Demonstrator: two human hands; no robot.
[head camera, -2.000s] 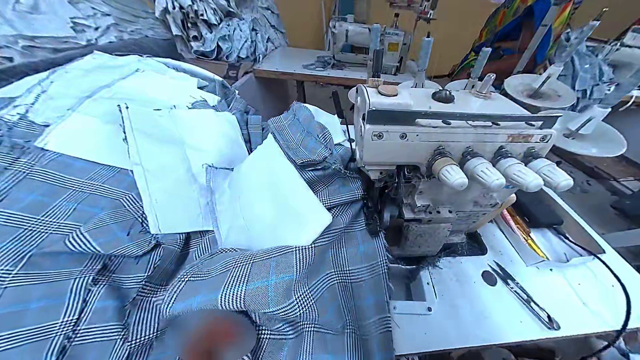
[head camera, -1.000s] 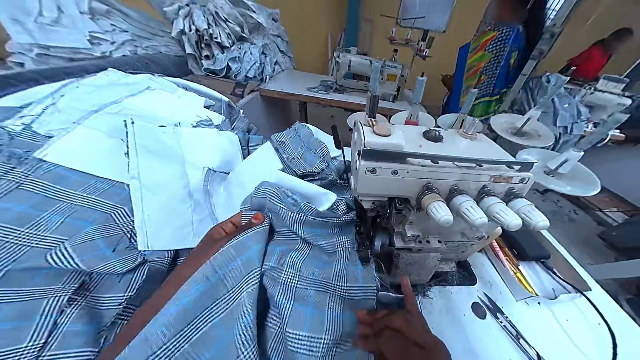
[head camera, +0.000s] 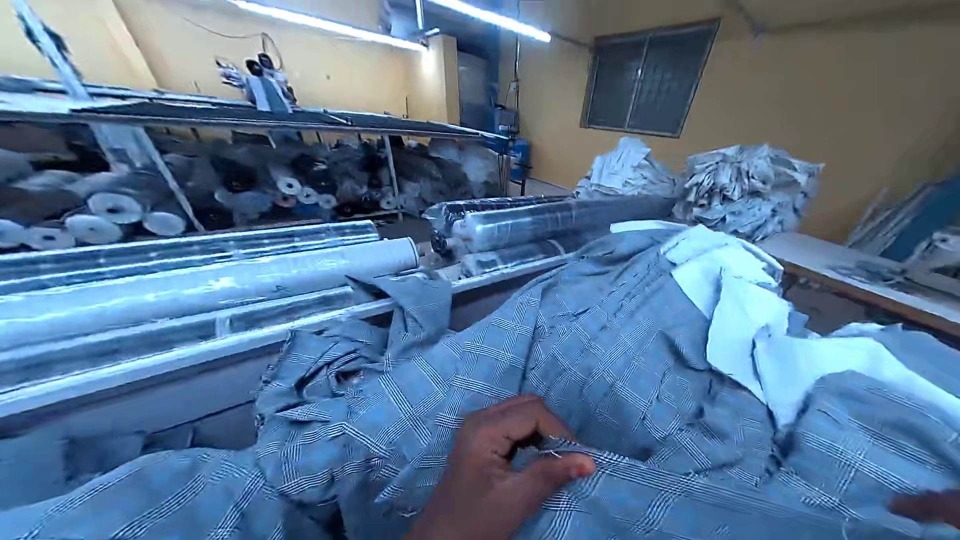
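Grey-blue plaid fabric (head camera: 592, 360) lies in a large heap across the lower and middle part of the view. My left hand (head camera: 506, 469), low in the middle, pinches an edge of this fabric between thumb and fingers. At the lower right edge only the blurred fingers of my right hand (head camera: 926, 508) show, over the same fabric; whether they grip it cannot be told. White pieces of cloth or interlining (head camera: 739, 307) lie on the heap at the right, partly folded among the plaid.
Plastic-wrapped fabric rolls (head camera: 225, 277) lie to the left, beyond a pale rail (head camera: 187, 352). More rolls (head camera: 116, 206) fill the space under a long table at the back. Bundled cloth pieces (head camera: 750, 187) are piled at the back right beside a pale tabletop (head camera: 855, 259).
The view has swung far to the left, and the overlock sewing machine is out of sight. My left hand now pinches a fabric edge; my right hand, earlier near the machine, is mostly out of frame.
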